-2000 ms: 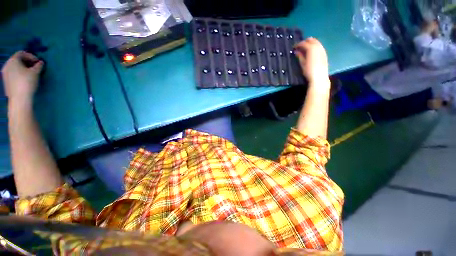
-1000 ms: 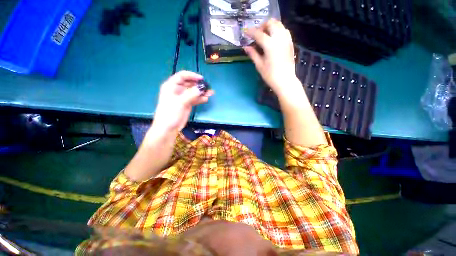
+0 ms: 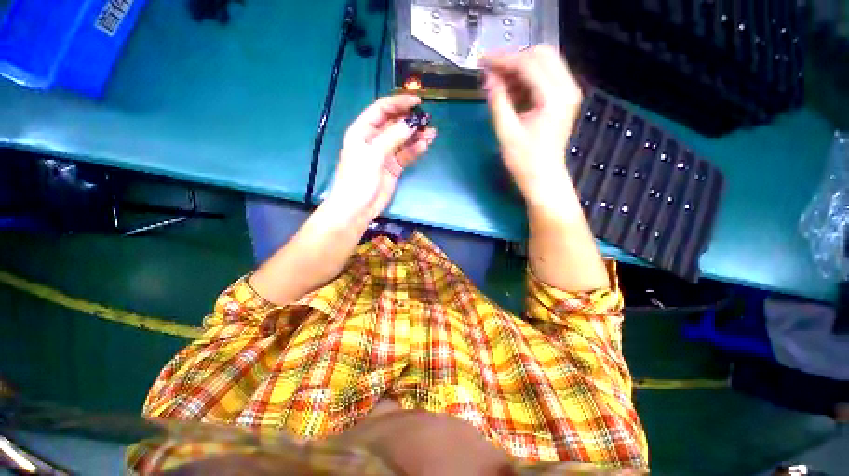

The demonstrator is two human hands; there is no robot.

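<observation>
My left hand (image 3: 377,153) holds a small black part (image 3: 417,118) in its fingertips, just in front of the bench unit. My right hand (image 3: 535,116) is at the right front corner of the bench unit (image 3: 470,33), thumb and forefinger bent toward each other; whether a tiny piece is between them is too small to tell. The unit has a silver plate on top and a lit orange light at its front left corner. The ribbed black parts tray (image 3: 642,186) lies to the right of my right forearm, with rows of small shiny dots.
A tall black tray stack (image 3: 689,56) stands behind the tray. A blue bin (image 3: 47,42) with a white label is at the far left, with loose black parts (image 3: 216,7) beside it. A black cable (image 3: 330,93) runs left of the unit. A crumpled clear bag (image 3: 827,218) lies far right.
From the tray and the bench's left side, both hands came to the middle. In the last second, my right hand drew back from the plate and my left hand moved up toward the unit with the part.
</observation>
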